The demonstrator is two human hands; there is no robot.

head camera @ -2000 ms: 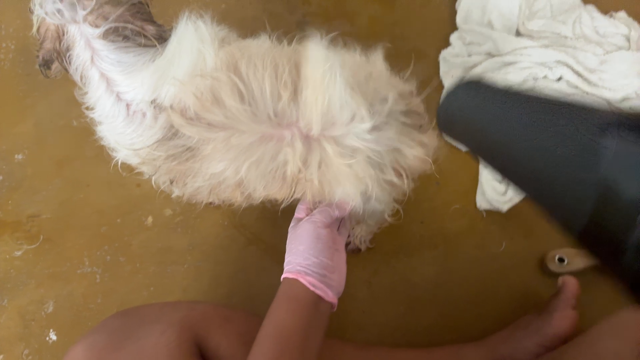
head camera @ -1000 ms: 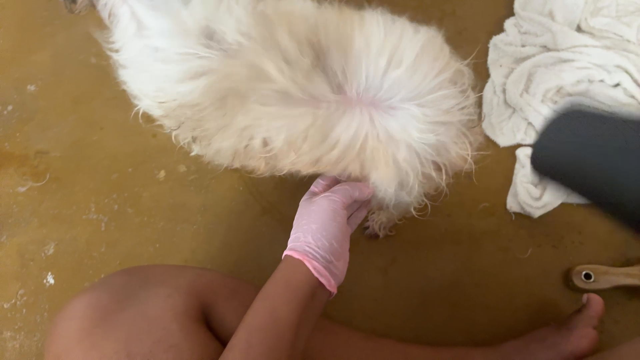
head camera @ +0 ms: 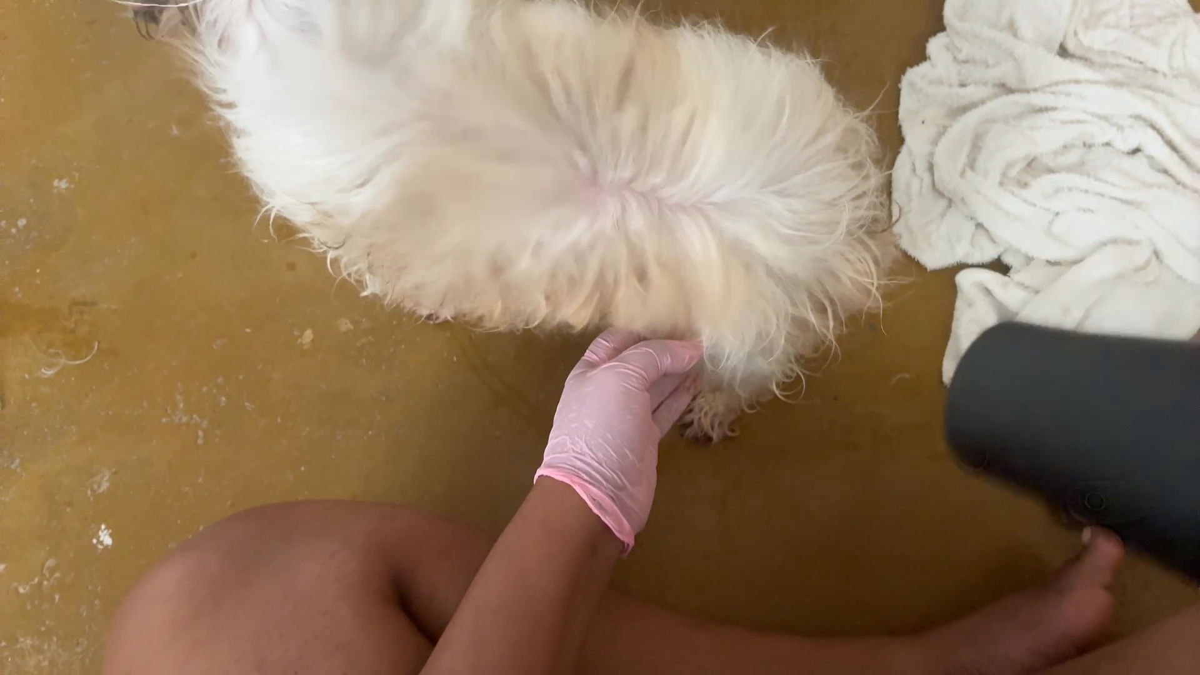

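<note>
A long-haired white and cream dog (head camera: 525, 178) stands on the brown floor, seen from above, its head cut off at the top left. My left hand (head camera: 623, 412), in a thin pink glove, is at the dog's lower flank, just in front of a hind leg. Its fingertips are partly hidden by the fur and the hand itself, so a grip cannot be made out. From the right edge juts the dark barrel of what looks like a hair dryer (head camera: 1078, 422), aimed toward the dog's rear. The fur on the back is parted, with pink skin showing. My right hand is out of view.
A crumpled white towel (head camera: 1059, 169) lies on the floor at the upper right, partly behind the dark barrel. My bent leg (head camera: 300, 581) and bare foot (head camera: 1069, 600) run along the bottom. Small white specks mark the floor (head camera: 187, 375) at left.
The dark barrel has drawn back to the right from near the dog's rear, and now sits lower. The view has shifted closer to the dog. My left hand remains at its flank.
</note>
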